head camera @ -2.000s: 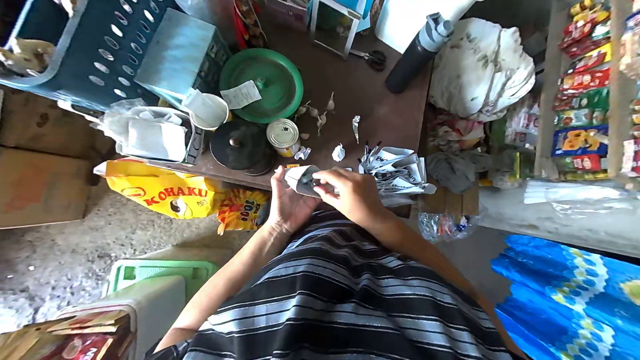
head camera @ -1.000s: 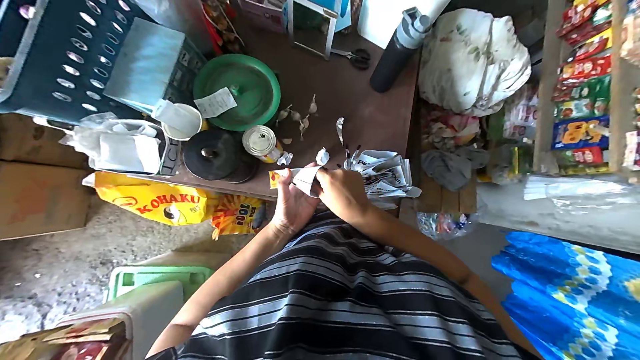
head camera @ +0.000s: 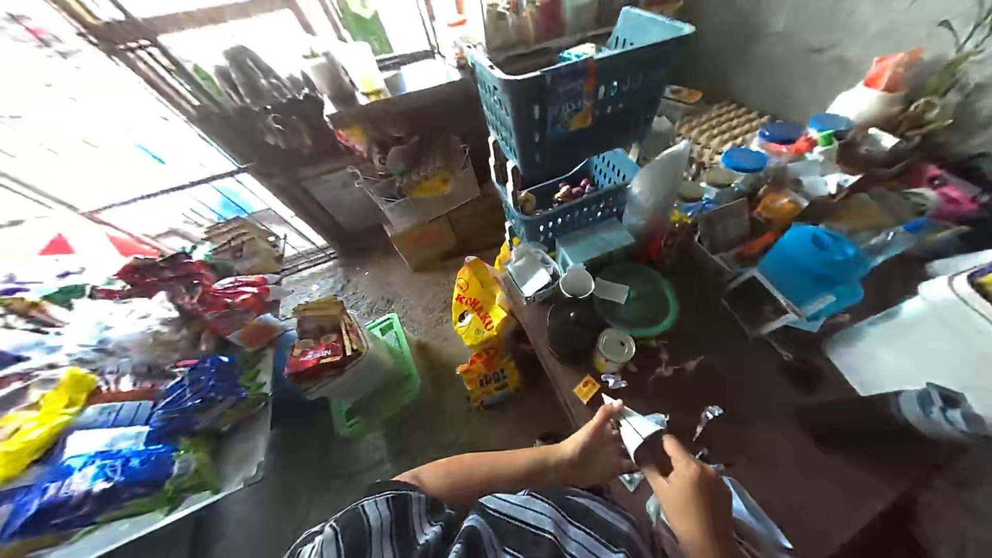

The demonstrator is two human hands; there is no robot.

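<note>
Between my two hands, over the table's front edge, is a white paper cone (head camera: 638,425) with its narrow tip pointing up and left. My left hand (head camera: 595,451) grips the cone near the tip. My right hand (head camera: 694,487) holds its wider end, with fingers partly hidden by the paper. A small yellow packet (head camera: 587,388) lies on the brown table (head camera: 783,418) just beyond my left hand. Behind it stands an opened can (head camera: 614,350), with crumpled foil (head camera: 614,380) near its base. Another foil scrap (head camera: 707,419) lies to the right. Papers (head camera: 752,513) lie partly behind my right hand.
A green round lid (head camera: 635,301), a dark pot (head camera: 572,332) and a white cup (head camera: 576,282) stand past the can. Blue baskets (head camera: 570,116) are stacked behind. Yellow bags (head camera: 478,310) rest beside the table. A dark bottle (head camera: 876,418) lies at right; packaged goods (head camera: 116,457) cover a surface at left.
The view has swung strongly to the left and upward. The paper in my hands now shows a pointed cone shape. The small yellow packet, by my left fingers one second ago, now lies apart from them.
</note>
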